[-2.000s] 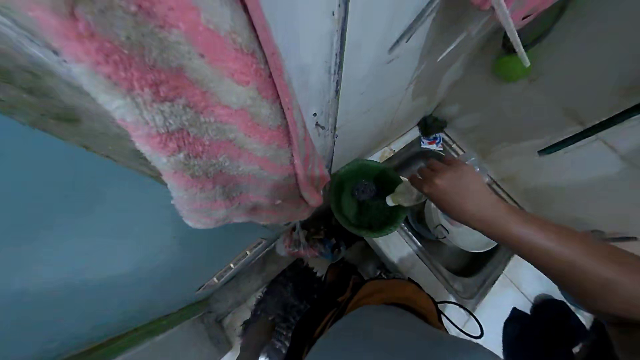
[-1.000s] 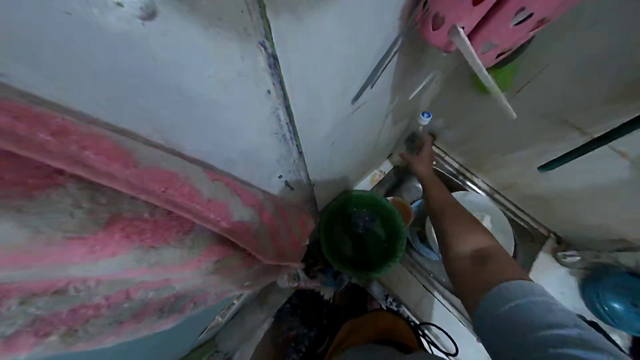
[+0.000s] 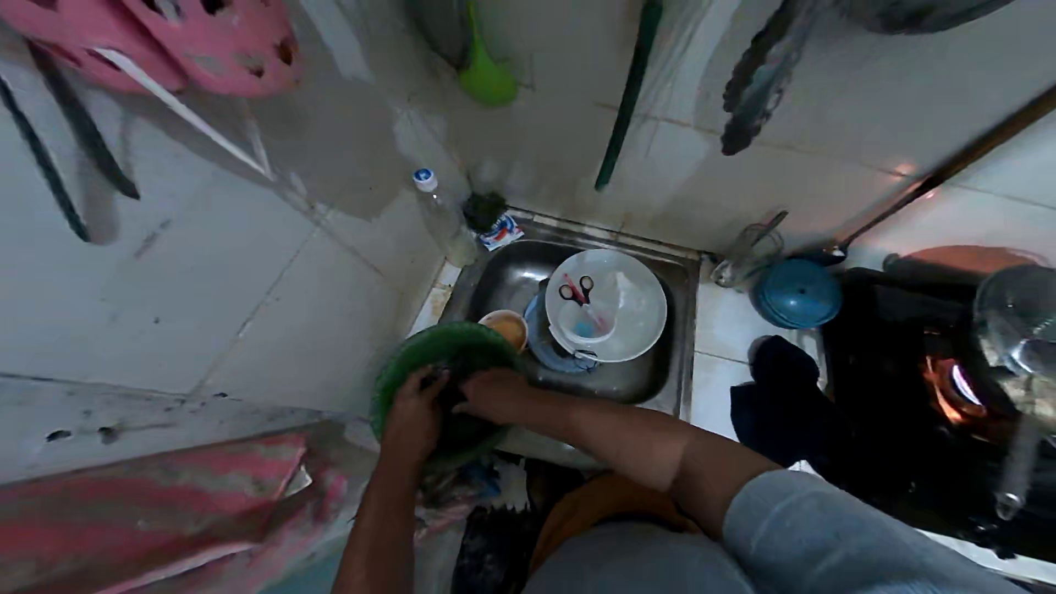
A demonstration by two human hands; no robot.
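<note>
Both of my hands reach into a green plastic basin (image 3: 394,360) at the left front corner of the sink. At the basin's left side is my left hand (image 3: 419,408), its fingers bent over something dark. My right hand (image 3: 492,396) dips in from the right, fingers pointing down; what it touches is hidden. Just behind the basin, a small cup with brown contents (image 3: 506,328) stands in the steel sink (image 3: 521,268). Beside it a white bowl (image 3: 639,297) holds a small white container (image 3: 587,326) with scissors (image 3: 577,290).
A clear plastic bottle (image 3: 445,219) and a dark scrubber (image 3: 484,211) stand at the sink's back left corner. To the right are a blue lidded pot (image 3: 799,293), a dark cloth (image 3: 780,388) and a stove with a lit burner (image 3: 953,388). Utensils and a pink perforated holder (image 3: 239,45) hang above.
My right hand has moved from the bottle at the back corner into the green basin. My left hand now shows in the basin too. The view has swung right, bringing the stove in.
</note>
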